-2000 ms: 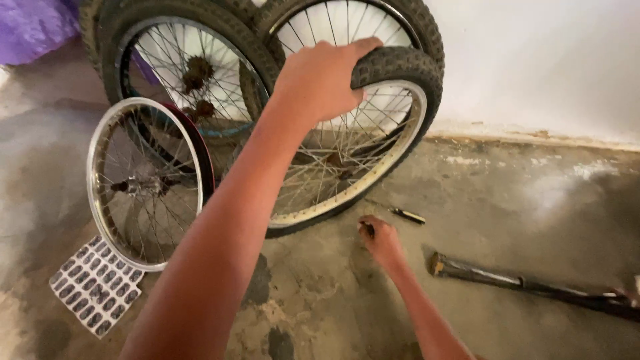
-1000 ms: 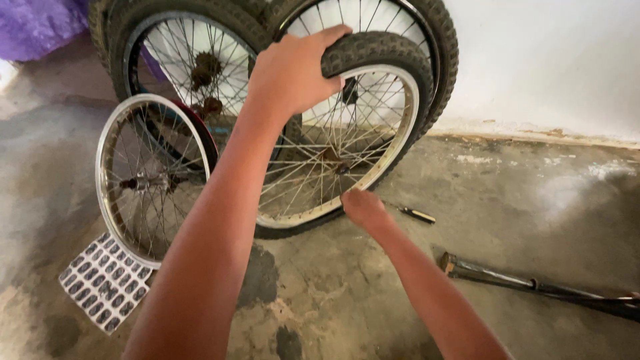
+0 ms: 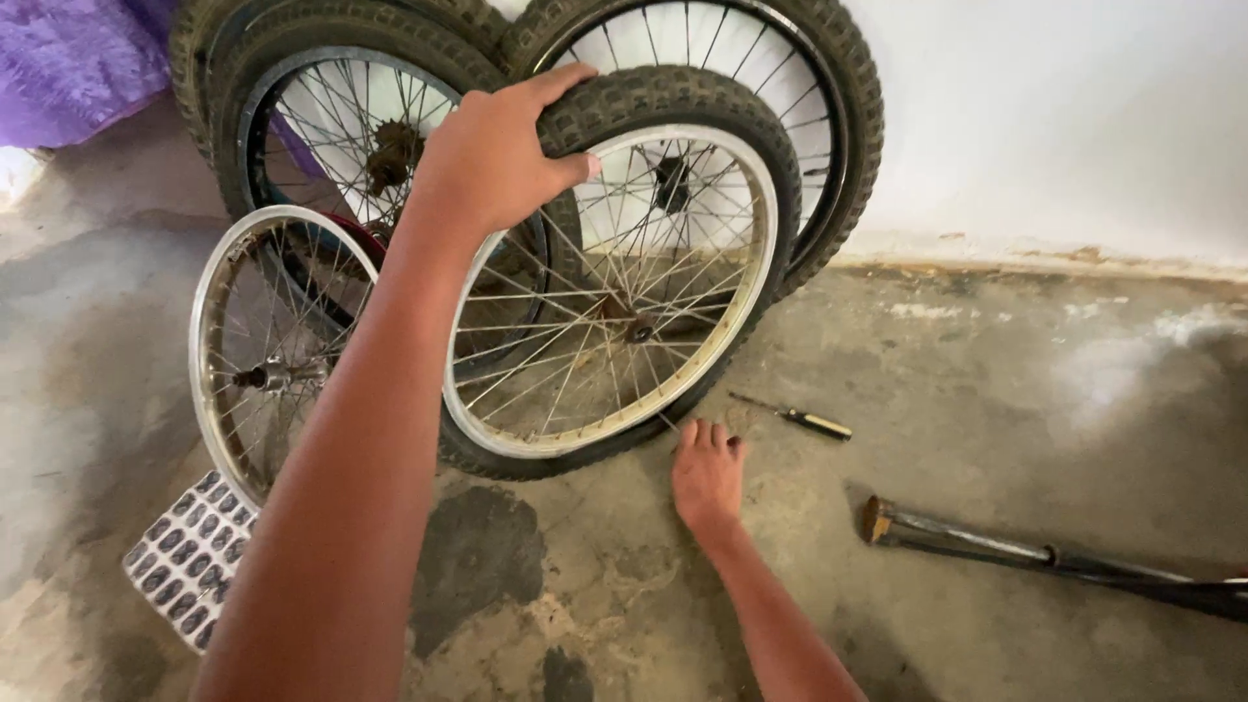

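Note:
My left hand (image 3: 497, 156) grips the knobby tyre of a bicycle wheel with a silver rim (image 3: 609, 453) at its upper left, thumb by the rim and fingers over the tread. The wheel stands tilted on the concrete floor, its hub (image 3: 629, 327) in the middle of the spokes. My right hand (image 3: 710, 473) is low beside the tyre's bottom edge, fingers curled downward; a thin metal piece (image 3: 668, 421) shows at its fingertips, but the grip on it is unclear. Just right of that hand, a screwdriver with a black and yellow handle (image 3: 819, 424) lies on the floor.
Behind stand bicycle wheels with knobby tyres (image 3: 858, 146) against a white wall (image 3: 1053, 127). A bare silver rim (image 3: 200, 341) leans at left, above a sheet of dark patches (image 3: 171, 565). A metal and black tube-shaped tool (image 3: 975, 541) lies at right. Purple cloth (image 3: 78, 68) hangs upper left.
My right hand has moved from the lower rim down to beside the tyre's bottom edge. My left hand stays on the top of the tyre.

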